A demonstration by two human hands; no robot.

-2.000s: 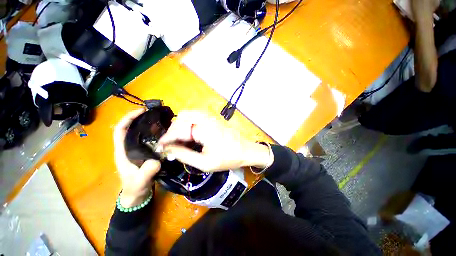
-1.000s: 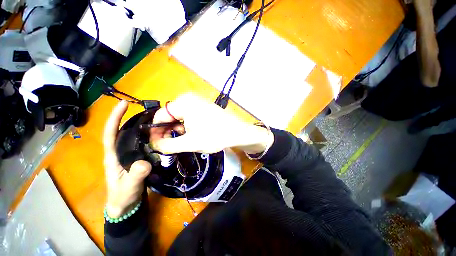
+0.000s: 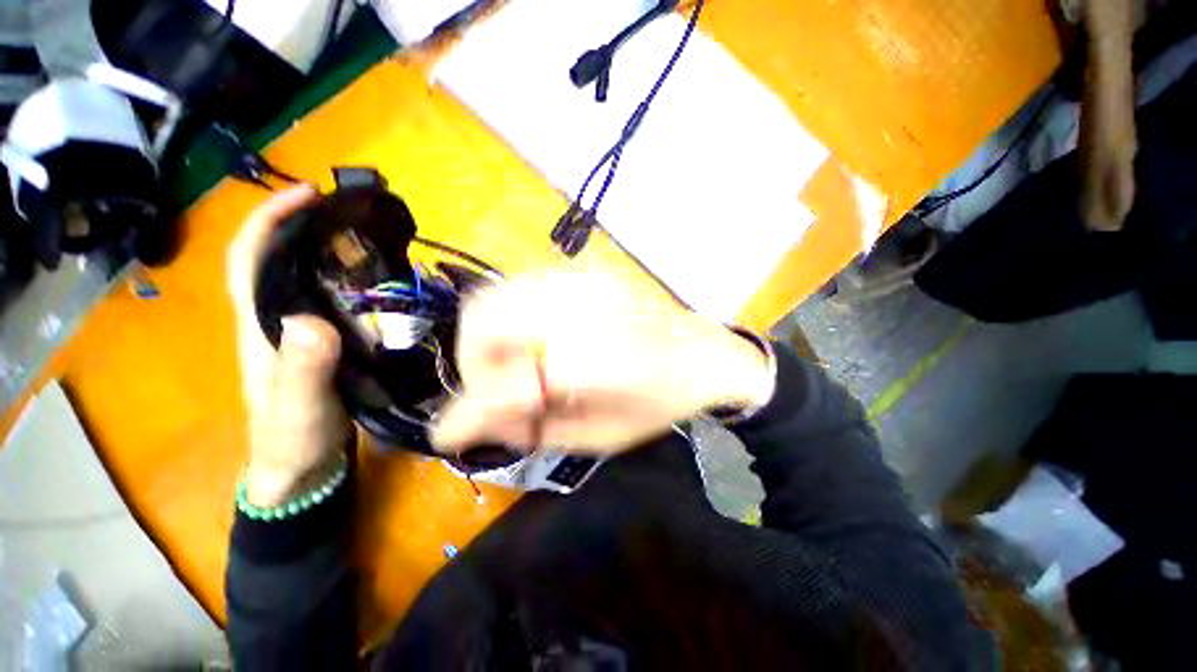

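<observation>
The black camera head shell is held open side up by my left hand, thumb on its rim. Thin coloured wires and a white connector show inside it. The camera base housing, white with a dark label, lies near my lap, mostly covered by my right hand and its black interior. My right hand is blurred over the base; its fingertips are hard to make out, and whether it grips something cannot be seen.
White paper sheets lie on the orange tabletop with black pigtail cables across them. A white camera stands at the upper left. A grey mat is at the lower left. Another person's arm is at the upper right.
My right hand has moved right, out of the head shell and over the base, uncovering wires and the white connector. The shell in my left hand has shifted up and left.
</observation>
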